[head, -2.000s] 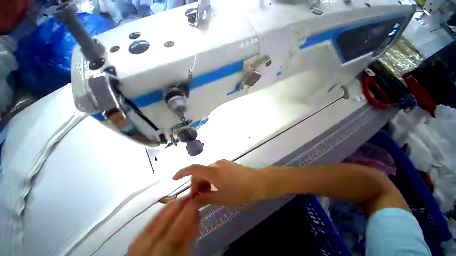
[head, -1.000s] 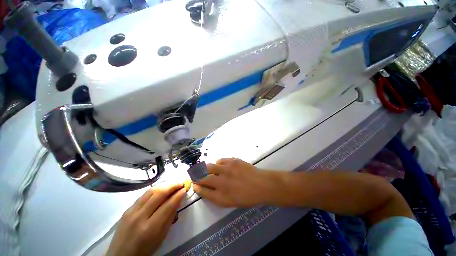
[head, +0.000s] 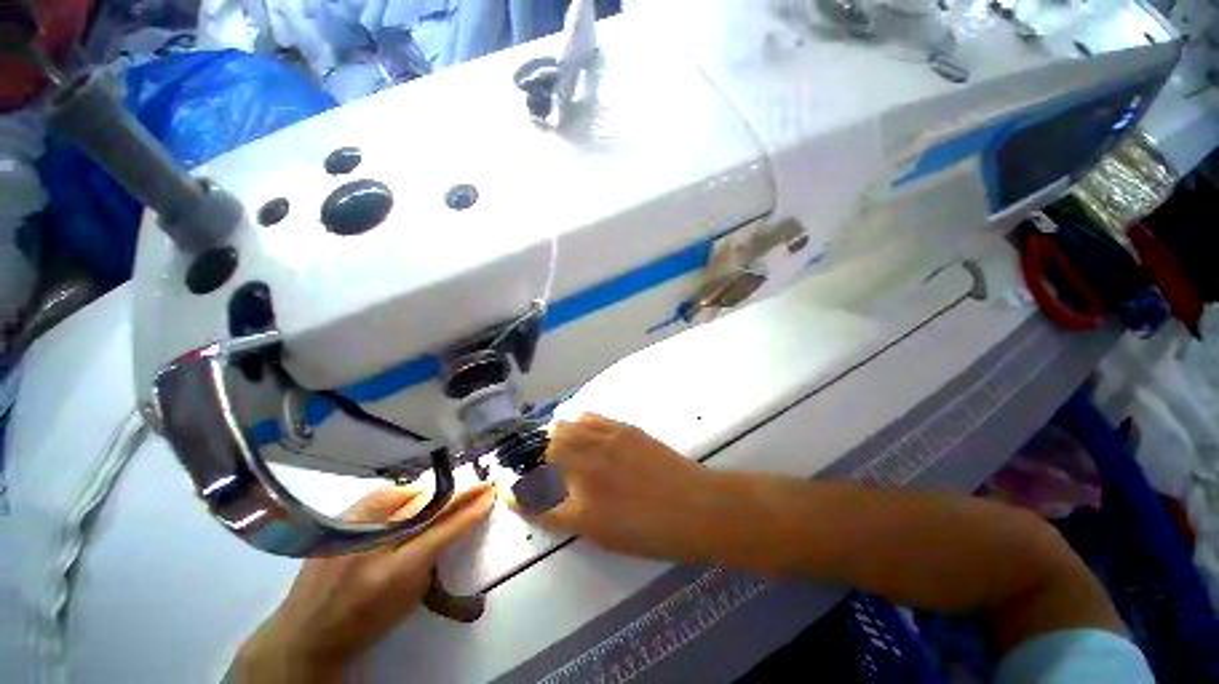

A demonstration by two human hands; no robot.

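The white sewing machine head [head: 441, 267] with a blue stripe stands over the bright machine bed [head: 722, 388]. My left hand [head: 361, 575] lies flat on the bed at the needle area, its fingertips partly behind the shiny curved guard [head: 254, 494]. My right hand [head: 622, 488] is bent beside the dark grey block [head: 539, 486], its fingertips partly hidden by it. The fingertips of both hands nearly meet under the tension dial [head: 479, 388]. Glare and the machine parts hide the needle and whatever lies under the fingers.
Rippled white strips [head: 83, 535] lie at the table's left. A ruler [head: 642, 628] runs along the front edge. Red-handled scissors [head: 1063, 281] lie at the right end. A blue basket [head: 1136, 494] stands below the edge. A blue plastic bag [head: 214, 114] lies behind the machine.
Both hands have moved from the bed's front edge to the needle area. Since a second ago, my left hand has slid further under the guard. The yellow-orange piece between the fingertips no longer shows clearly.
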